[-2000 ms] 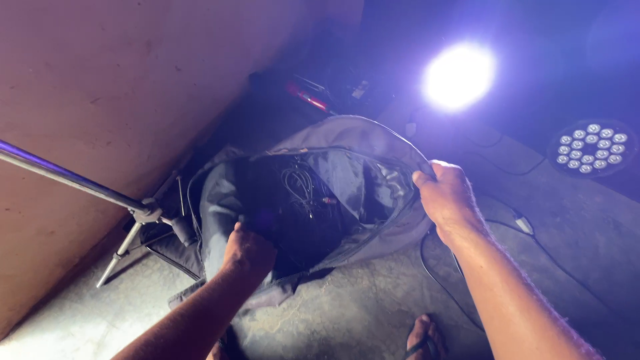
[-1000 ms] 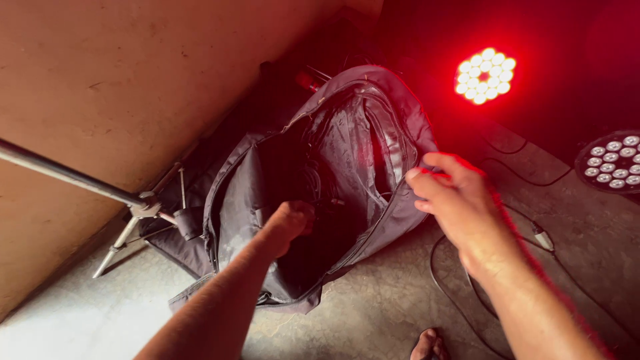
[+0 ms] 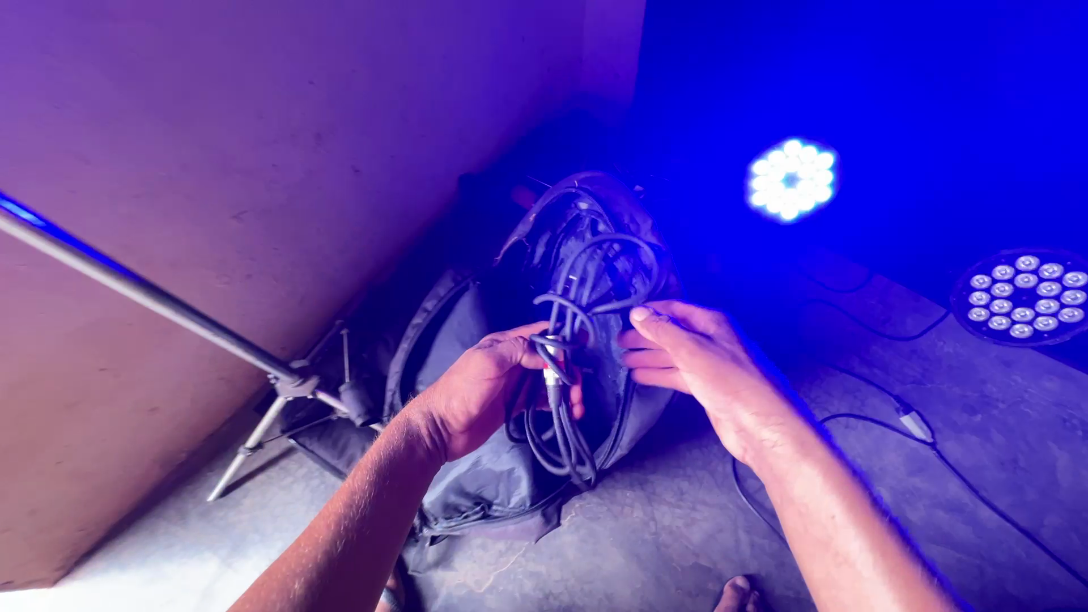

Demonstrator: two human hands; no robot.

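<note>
My left hand (image 3: pixel 501 382) holds a coiled black cable (image 3: pixel 565 425) near its middle, where turns of the cable wrap the bundle. A silver connector with a red band (image 3: pixel 553 370) shows beside my left fingers. My right hand (image 3: pixel 680 348) is just right of the coil with its fingers apart; whether a fingertip touches the upper loops I cannot tell. Below and behind the coil, a dark fabric bag (image 3: pixel 484 484) stands on the floor with its zipped mouth unfastened. Its inside is mostly hidden by the coil and shadow.
A metal tripod stand (image 3: pixel 293 382) leans its pole in from the left, beside the wall (image 3: pixel 212 153). At right are a lit LED stage light (image 3: pixel 792 180) and an unlit one (image 3: pixel 1026 297). Cables with an inline connector (image 3: pixel 916 426) lie on the concrete floor (image 3: pixel 680 544). Bare toes show at the bottom.
My left hand has come up out of the bag with the coiled cable. My right hand has let go of the bag's rim. The lit lamp has turned from red to blue.
</note>
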